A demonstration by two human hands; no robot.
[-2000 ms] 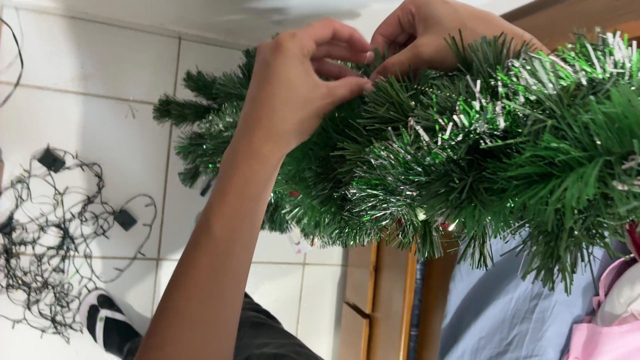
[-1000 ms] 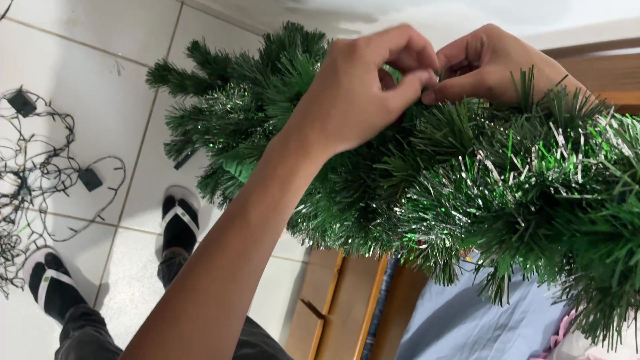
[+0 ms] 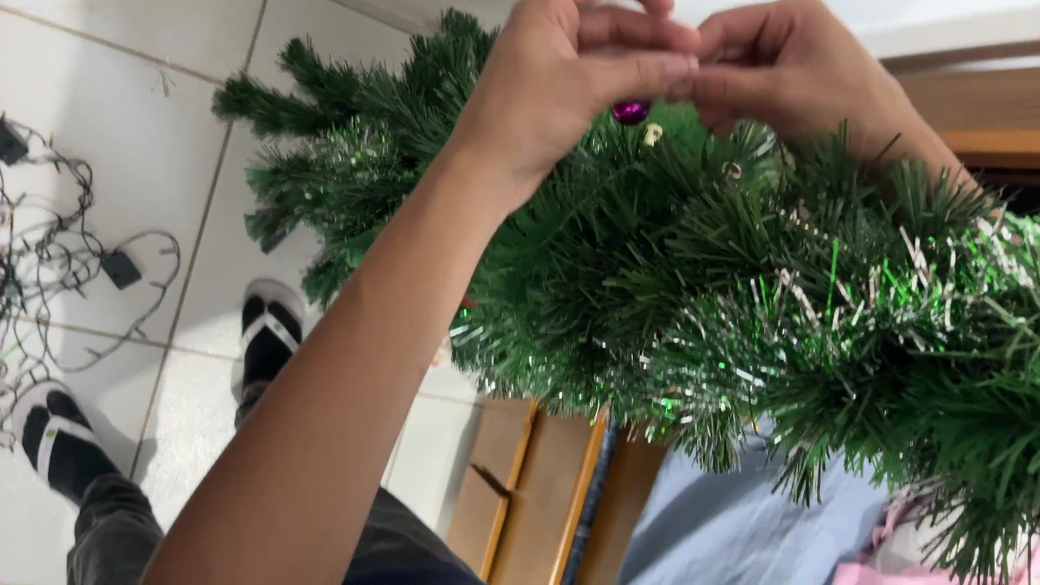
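My left hand [image 3: 561, 89] reaches over the artificial Christmas tree [image 3: 601, 260], its thumb and fingertips drawn together. Against them meet the fingertips of my right hand [image 3: 788, 73], which comes in from the right side of the view. Whatever lies between the fingertips is too small and blurred to make out. Just below my left thumb is a shiny magenta bauble [image 3: 631, 110], and a small pale gold ornament [image 3: 652, 134] sits beside it. Silvery-green tinsel [image 3: 731, 349] runs through the branches.
A tangled string of lights [image 3: 65, 244] lies on the white tiled floor [image 3: 106, 97], near my feet in flip-flops [image 3: 272, 325]. Wooden furniture [image 3: 540, 496] stands below the tree. Beside it are blue fabric [image 3: 731, 512] and pink fabric [image 3: 869, 569].
The magenta bauble, not visible in the earlier frames, now shows below my left thumb. Both hands stay together at the branches. The view has shifted.
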